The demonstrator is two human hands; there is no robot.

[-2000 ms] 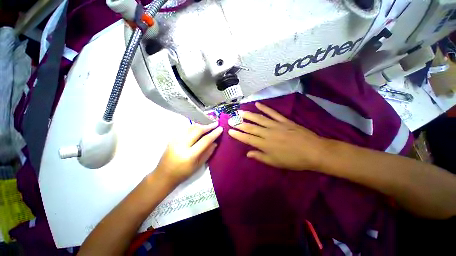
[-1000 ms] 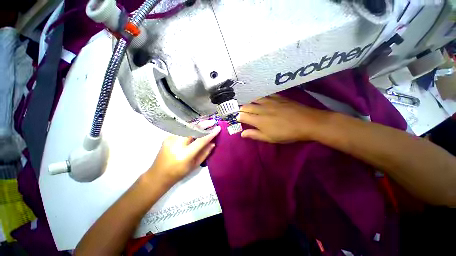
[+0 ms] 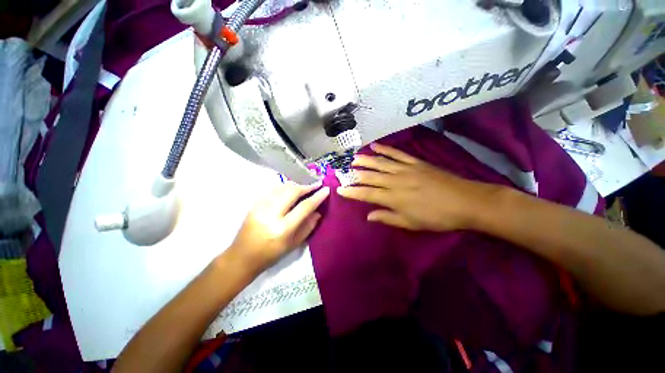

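The maroon garment [image 3: 364, 269] lies under the needle area of the white machine head [image 3: 430, 51] and hangs over the table's front edge. It looks bright magenta by the needle. My left hand [image 3: 275, 224] rests at the cloth's left edge, fingertips close to the presser foot. My right hand [image 3: 415, 191] lies flat on the cloth right of the needle, fingers spread. The presser foot and needle [image 3: 337, 162] are small and partly hidden by the head and fingers. A pale reflective band [image 3: 485, 154] crosses the cloth behind my right hand.
The gooseneck lamp [image 3: 191, 109] stands left of the head, its pale round part [image 3: 152, 218] over the white table [image 3: 109, 291]. A dark grey strip [image 3: 69, 153] hangs at the left edge. A silver metal tool [image 3: 580, 142] and boxes [image 3: 612, 95] are at right.
My right hand has gone from bent beside the needle to spread flat on the cloth. My left hand stays near the foot. The camera view has shifted slightly.
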